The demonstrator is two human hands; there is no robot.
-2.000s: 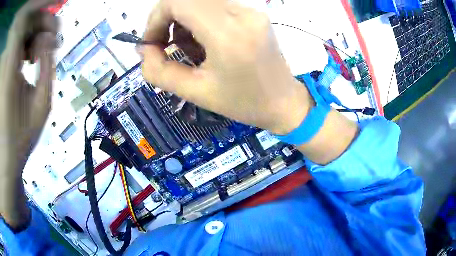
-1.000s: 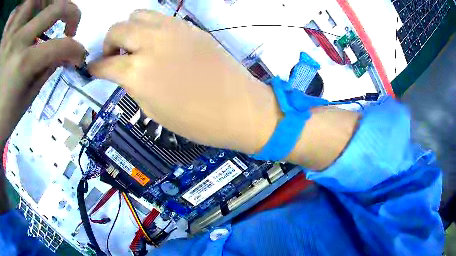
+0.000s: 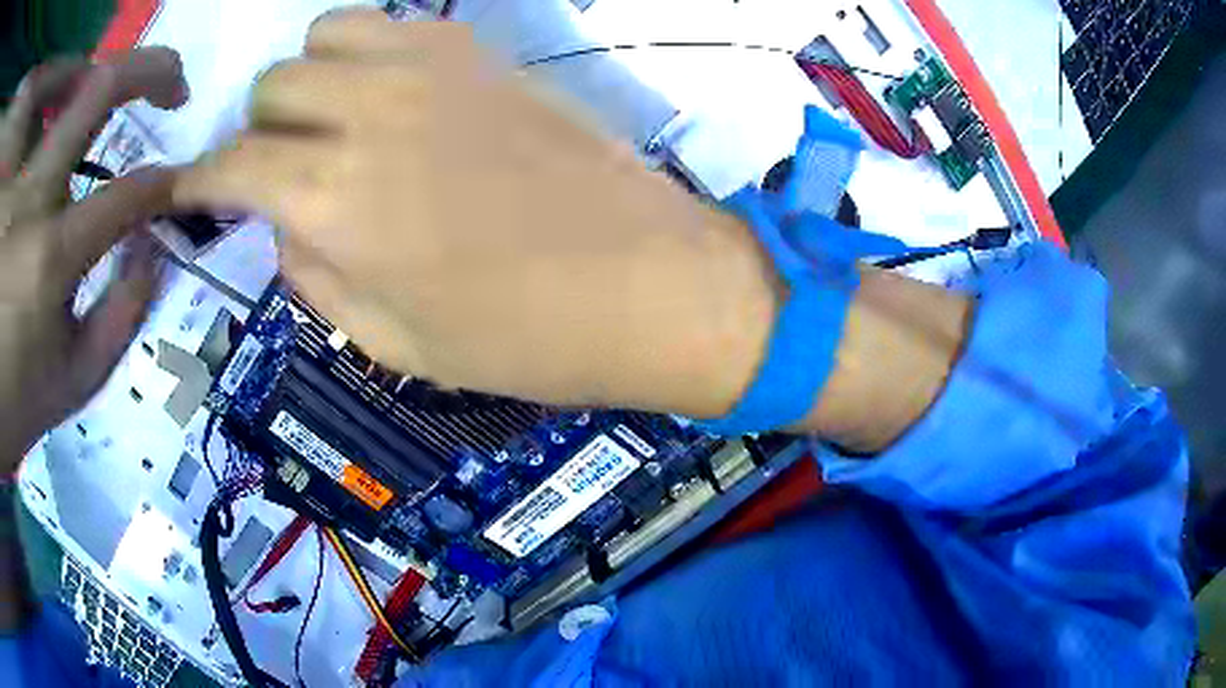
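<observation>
The blue motherboard with white labels lies tilted on the white chassis panel. My right hand, with a blue wrist strap, reaches across above the board to the upper left and hides part of the finned heatsink. Its fingertips are bent and close to my left hand; whether they pinch something is hidden. My left hand is blurred at the left edge, fingers spread and curved. A small dark piece shows between the hands; I cannot tell what it is or which hand touches it.
A red-orange edge borders the panel. A small green board with red wires is at the upper right. Black, red and yellow wires lie at the lower left. Black-patterned sheets lie at the upper right and lower left.
Since two seconds ago, my right hand has moved left towards my left hand, uncovering part of the panel at the upper right. The dark strip and connector seen in its fingers earlier are no longer clearly visible.
</observation>
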